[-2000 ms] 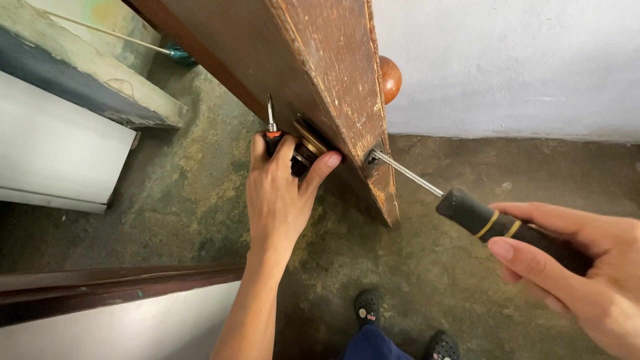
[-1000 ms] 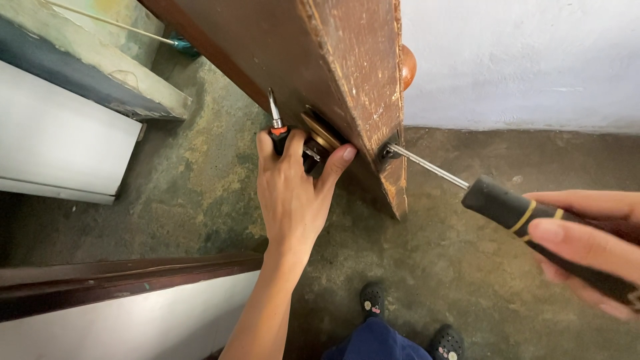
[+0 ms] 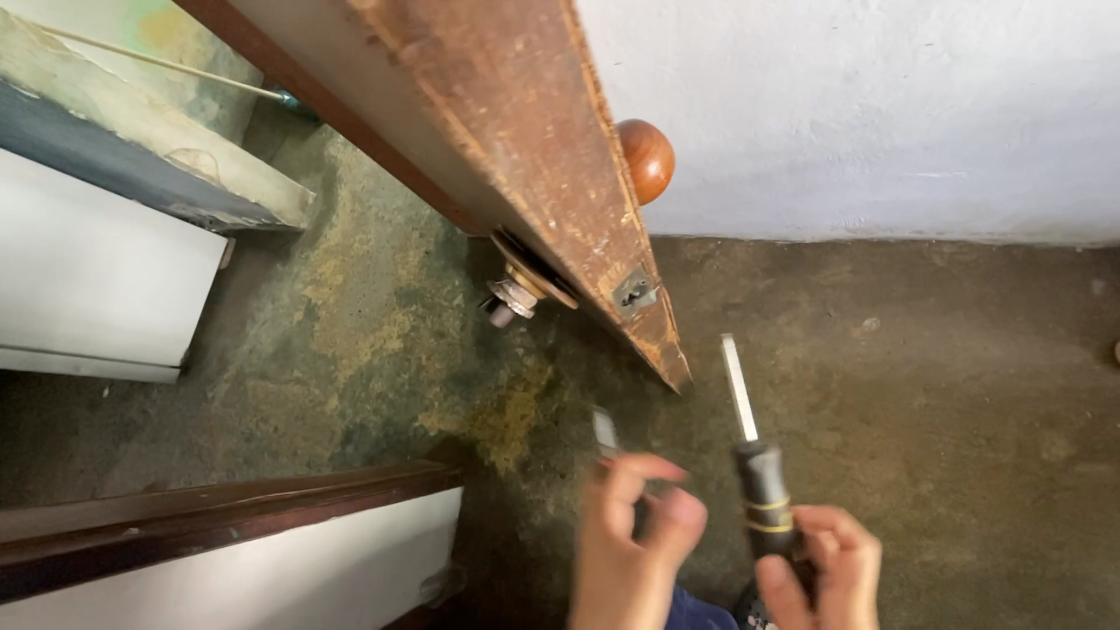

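Below the door edge, my right hand (image 3: 827, 569) grips a screwdriver (image 3: 759, 490) by its black, yellow-ringed handle, with the shaft pointing up. My left hand (image 3: 639, 542), blurred, is curled just left of it around a second small screwdriver, whose blurred metal tip (image 3: 605, 431) shows above the fingers. A worn wooden door (image 3: 525, 122) has a metal latch plate (image 3: 635, 291) in its edge. On the door's left face sits a lock fitting (image 3: 514, 293) with its round rose and inner parts exposed. A round wooden knob (image 3: 646, 163) sticks out from the right face.
A white wall (image 3: 857, 114) stands right of the door. At lower left is a dark wooden frame (image 3: 219, 516) above a white surface. A white panel (image 3: 96, 262) and a low, worn ledge (image 3: 210, 175) are at left. Concrete floor (image 3: 875, 394) lies below.
My left hand has left the lock fitting and moved down toward my body. The right hand's screwdriver has come away from the latch plate and now points up.
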